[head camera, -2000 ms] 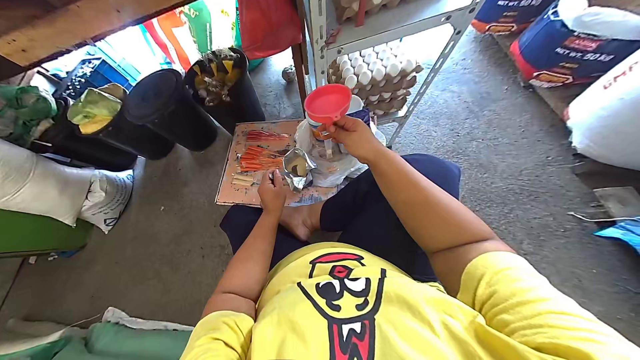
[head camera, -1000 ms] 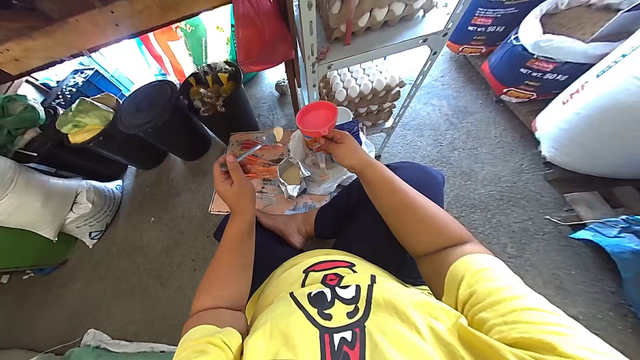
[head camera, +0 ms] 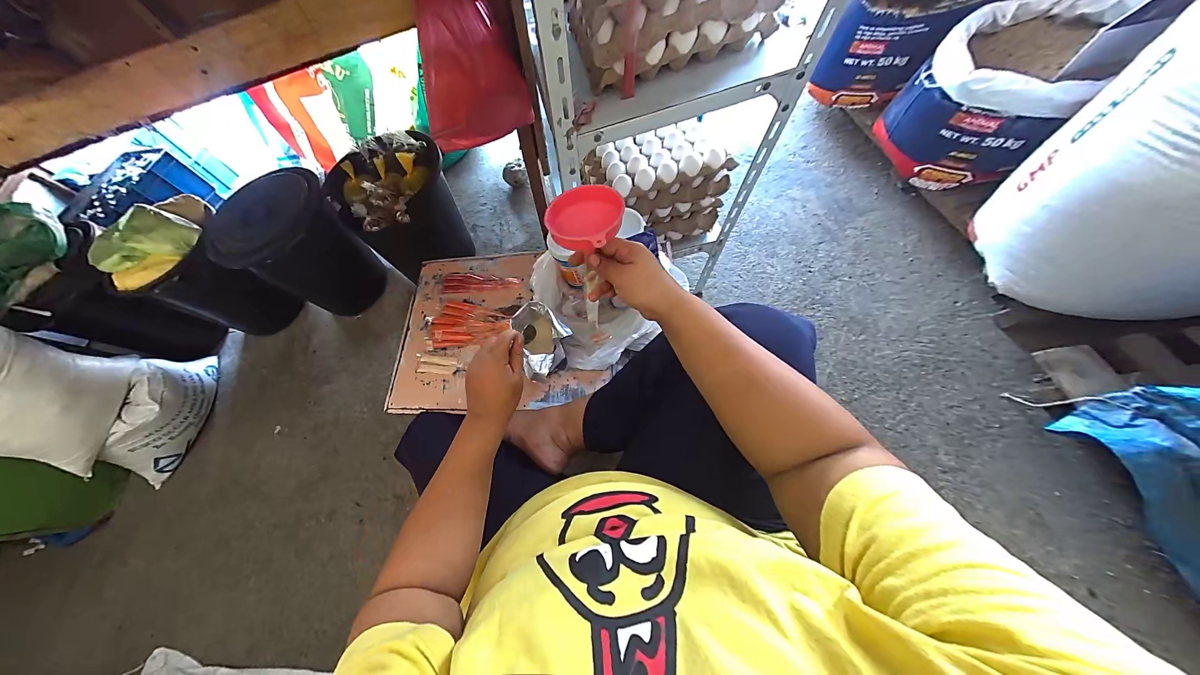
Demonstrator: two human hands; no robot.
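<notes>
My right hand (head camera: 626, 274) grips a red plastic funnel (head camera: 585, 217) by its lower part, with a small clear tube or bag under it. Behind the funnel stands a jar with a label (head camera: 570, 272), partly hidden. My left hand (head camera: 495, 370) is at the edge of an opened foil pouch (head camera: 542, 339); whether its closed fingers hold something is not clear. A white plastic bag (head camera: 600, 342) lies right of the pouch. Bundles of orange sticks or filled tubes (head camera: 464, 323), reddish ones (head camera: 478, 282) and pale ones (head camera: 437, 364) lie on a worn board (head camera: 405, 375).
A metal shelf (head camera: 689, 108) with egg trays (head camera: 661, 178) rises just beyond the board. Black bins (head camera: 291, 244) stand at the left, near white sacks (head camera: 66, 394). Open feed sacks (head camera: 975, 131) and a white sack (head camera: 1106, 206) are at the right, above a blue sheet (head camera: 1144, 469).
My left hand, raised with a thin light-coloured object one second ago, has come down beside the foil pouch. My right hand still holds the funnel.
</notes>
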